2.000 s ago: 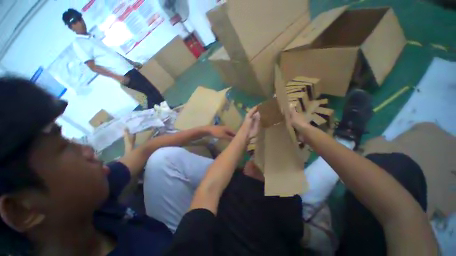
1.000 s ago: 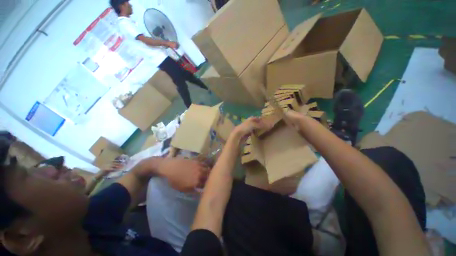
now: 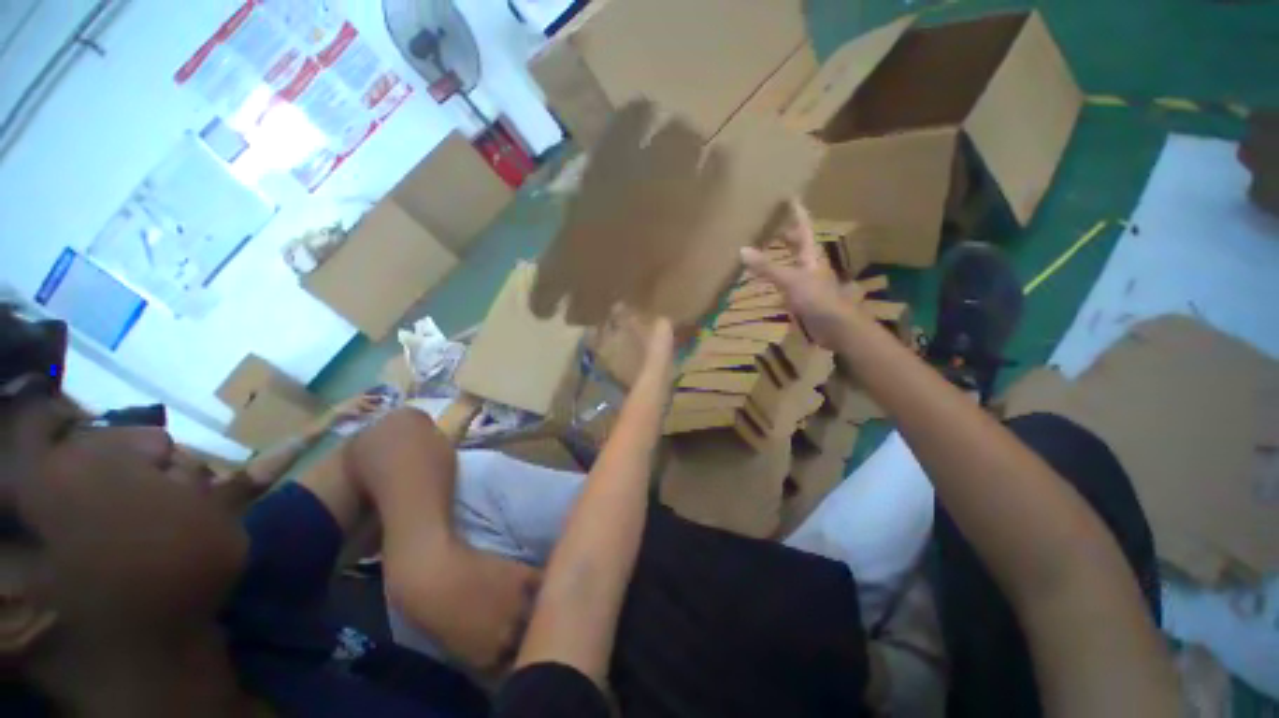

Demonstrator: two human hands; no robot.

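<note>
A flat brown box blank [image 3: 652, 218] with notched edges is held up in front of me, blurred and tilted. My left hand [image 3: 651, 358] grips its lower edge, with the fingertips partly hidden. My right hand [image 3: 802, 288] is at its right edge with thumb and finger apart; whether it grips is unclear. Below and between my hands, a stack of nested boxes [image 3: 729, 368] lies in an overlapping zigzag row beside a dark shoe.
Large open cartons [image 3: 881, 197] stand ahead. Flat blanks [image 3: 1171, 428] lie on a white sheet [image 3: 1143, 302] at the right. A seated person [image 3: 126, 547] is close at the left, an arm near my left forearm. A medium carton [image 3: 516, 351] and a fan [image 3: 432, 42] are farther left.
The partly folded box in my hands is gone from them; a flat blank is now held higher. More of the nested stack shows. The standing person has left the view.
</note>
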